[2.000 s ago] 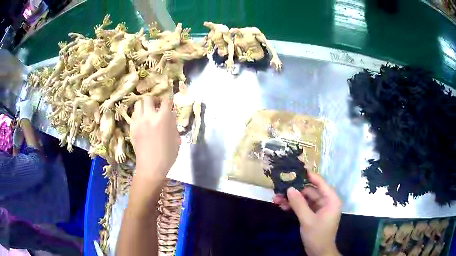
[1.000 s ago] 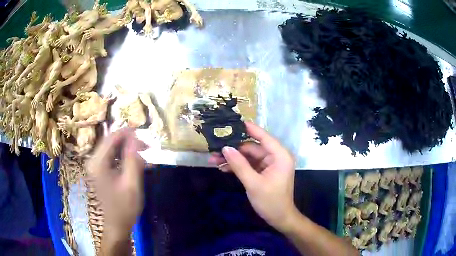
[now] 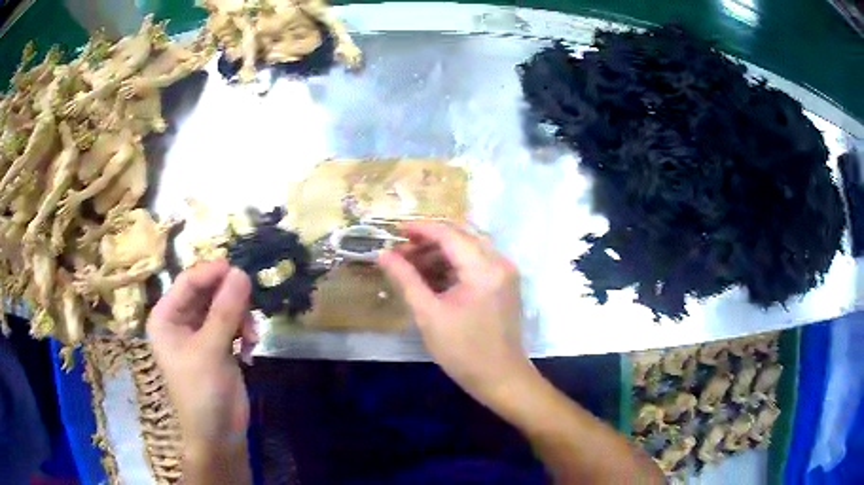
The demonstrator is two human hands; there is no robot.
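Note:
My left hand (image 3: 204, 317) pinches the left edge of a black ragged ring (image 3: 299, 294), held above the left part of the stained cardboard pad (image 3: 436, 189). The ring's centre hole faces up. My right hand (image 3: 464, 303) is over the pad, thumb and forefinger at the right end of the whitish oval glue dish (image 3: 358, 242). Thin pale sticks lie by the dish; whether one is between the fingertips cannot be told. A tan torso (image 3: 204, 232) lies partly hidden behind the ring.
A large heap of tan torsos (image 3: 71, 180) is at left, and a heap of black ragged rings (image 3: 701, 170) at right. Torsos with black under them (image 3: 275, 38) lie at the far edge. A green-edged tray of tan parts (image 3: 706, 403) and blue bins are below.
The black ring has passed from my right hand to my left and moved left. My right hand has moved to the glue dish, which the ring partly covered before.

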